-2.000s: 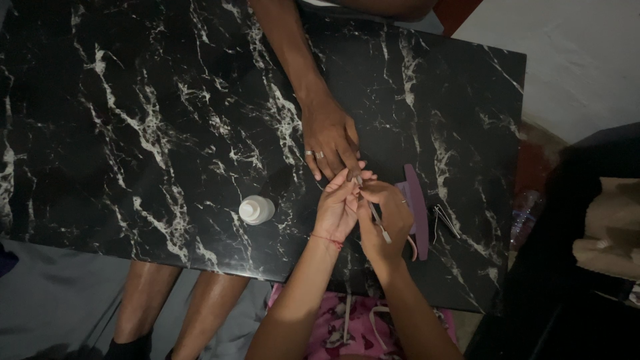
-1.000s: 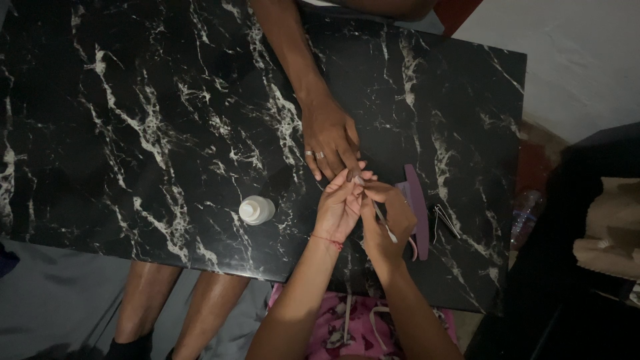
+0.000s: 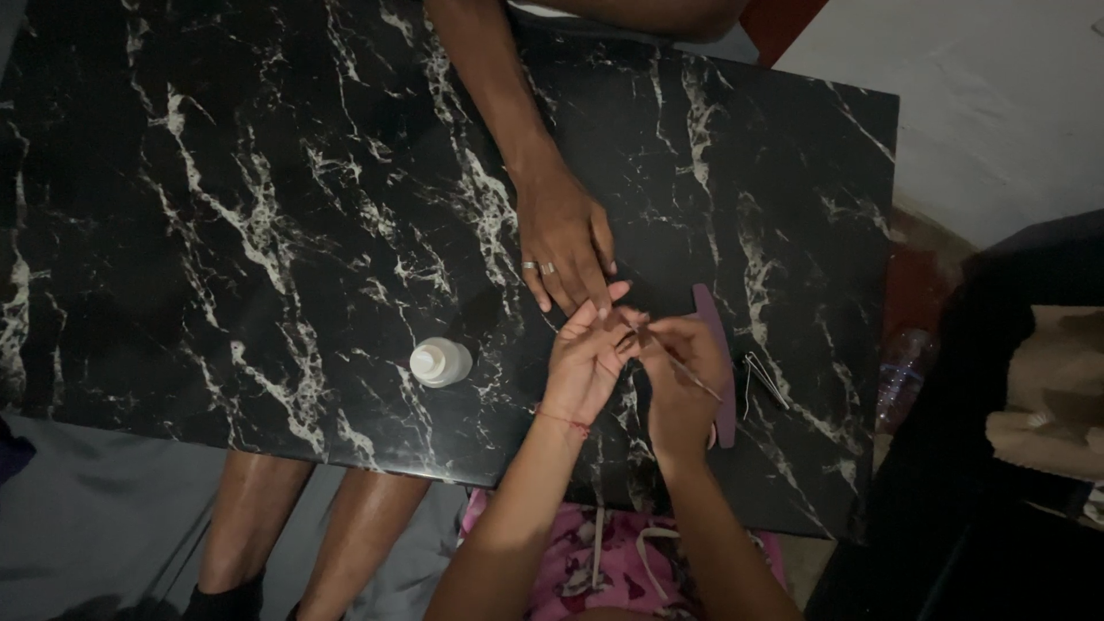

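Observation:
My left hand (image 3: 588, 354), with a red string bracelet at its wrist, is palm up and shut on a fingertip of the other person's hand (image 3: 565, 237), which wears rings and reaches down from the top. My right hand (image 3: 690, 371) holds a thin metal manicure tool (image 3: 686, 366) like a pen, its near end angled down to the right and its far end at that fingertip. The exact contact is too small to tell. A purple nail file (image 3: 723, 371) lies beside my right hand, partly under it. Left of my hands stands a white bottle (image 3: 440, 362).
The black marbled table (image 3: 259, 259) has its right edge beyond metal tweezers (image 3: 763, 379), which lie right of the file. A clear plastic bottle (image 3: 906, 375) is past that edge, near a dark object bearing brown material (image 3: 1052, 397). Another person's legs (image 3: 362, 526) show below the table.
The metal tool in my right hand has changed its angle slightly, and my right fingers have shifted a little. My left hand and the other person's hand stay in about the same place.

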